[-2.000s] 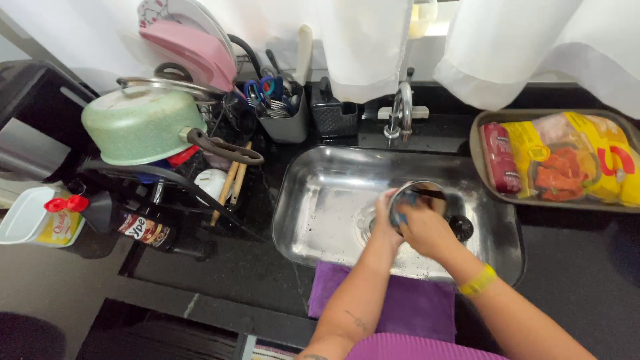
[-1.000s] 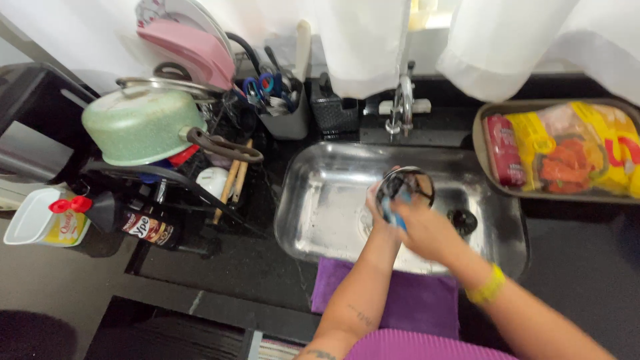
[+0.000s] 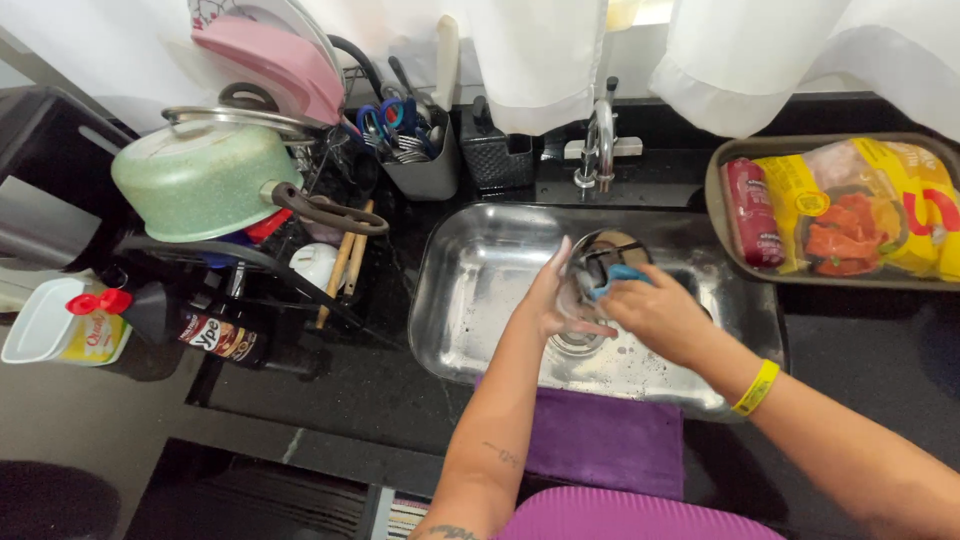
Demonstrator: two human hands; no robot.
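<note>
Over the stainless steel sink (image 3: 480, 300), my left hand (image 3: 559, 300) supports a shiny round metal dish or lid (image 3: 611, 244) from its left side, fingers spread against it. Some suds are on those fingers. My right hand (image 3: 652, 311) presses a blue cloth or sponge (image 3: 624, 279) onto the dish's surface. The dish's exact kind cannot be told, since my hands cover part of it. Below them lies the sink drain (image 3: 577, 345). A chrome faucet (image 3: 600, 142) stands behind the basin, and a purple cloth (image 3: 607, 442) hangs at its front edge.
At left, a green pot (image 3: 210, 180) rests upside down on a dish rack (image 3: 217, 247). A cutlery holder (image 3: 427, 172) and a black textured dispenser (image 3: 495, 154) stand behind. A dark bottle (image 3: 225, 337) lies near a plastic tub (image 3: 67, 322). At right, a baking pan (image 3: 716, 202) holds packaged food.
The blue cloth or sponge shows more now, on the dish's face. My left fingers have spread, and the dish has changed its tilt between my hands.
</note>
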